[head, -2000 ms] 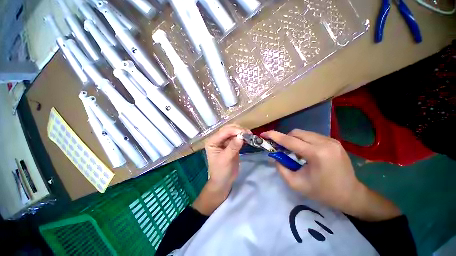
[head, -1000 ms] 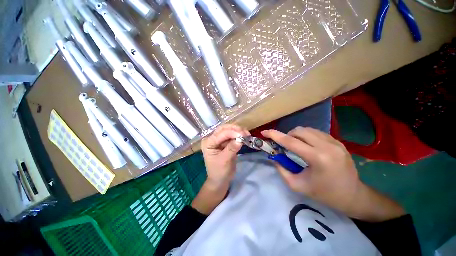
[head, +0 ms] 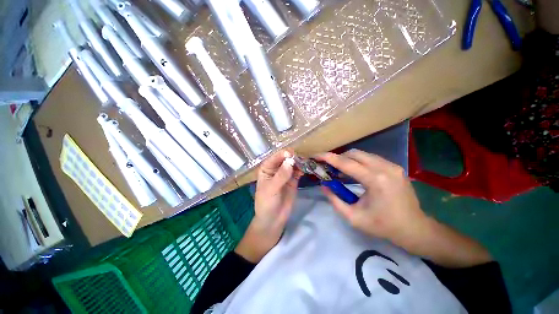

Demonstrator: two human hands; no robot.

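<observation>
My left hand [head: 274, 191] pinches a tiny white plastic part [head: 288, 157] between thumb and fingertips. My right hand [head: 381, 195] is closed around the blue-handled nippers [head: 339, 189], whose short metal jaws point left at the white part. Whether the jaws touch the part is too small to tell. Both hands are above my lap, just in front of the bench edge. Fingers hide part of the white piece and one nipper handle.
White toothbrush units [head: 228, 101] lie in rows on a clear blister tray [head: 343, 73]. A yellow sticker sheet [head: 101, 187] lies left. Second blue-handled pliers [head: 495, 21] lie far right. Green crates [head: 141, 264] stand below the edge; a red stool [head: 453, 162] and a person's dark patterned clothing [head: 533, 122] are right.
Both hands have moved slightly up, and the nippers have turned, with the handle now steeper. The white part shows more clearly at the left fingertips. The person at right has moved closer to the bench.
</observation>
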